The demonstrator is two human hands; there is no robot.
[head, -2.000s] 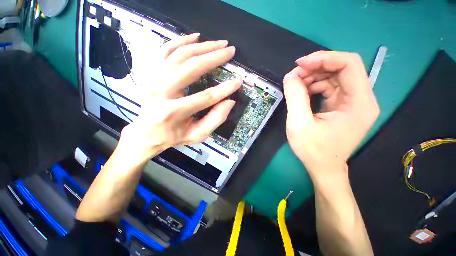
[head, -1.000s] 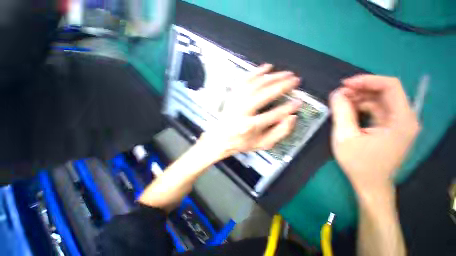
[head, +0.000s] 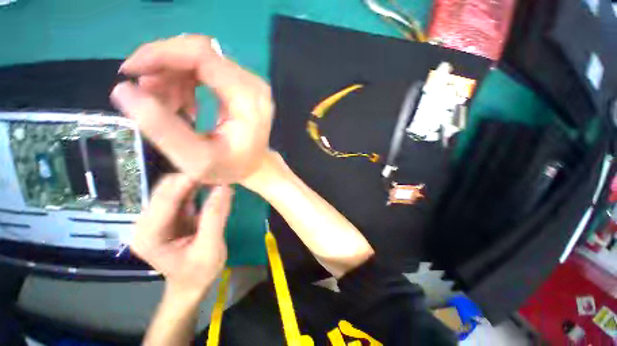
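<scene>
The silver-white laptop chassis [head: 61, 226] lies at the left, cut off by the picture's edge. The green motherboard [head: 44, 179] with dark rectangular areas sits in it. My right hand [head: 203, 111] is raised right of the board, thumb and fingertips close together at its left end; whether they pinch something small cannot be told. My left hand [head: 186, 233] is just below it, over the chassis's right edge, fingers curled but apart, with nothing visible in them. Its fingertips overlap the underside of my right hand in view.
On the right black mat [head: 338, 203] lie a yellow-orange cable [head: 325, 105], a heatsink with a dark bar [head: 404, 121] and copper-coloured end [head: 406, 194], and a silver-white part [head: 436, 105]. A red bag [head: 470, 27] is behind. Black sheets [head: 500, 196] are stacked at right.
The view has swung right, so the chassis sits further left and the right mat shows. My left hand has come off the chassis area to just below my right hand.
</scene>
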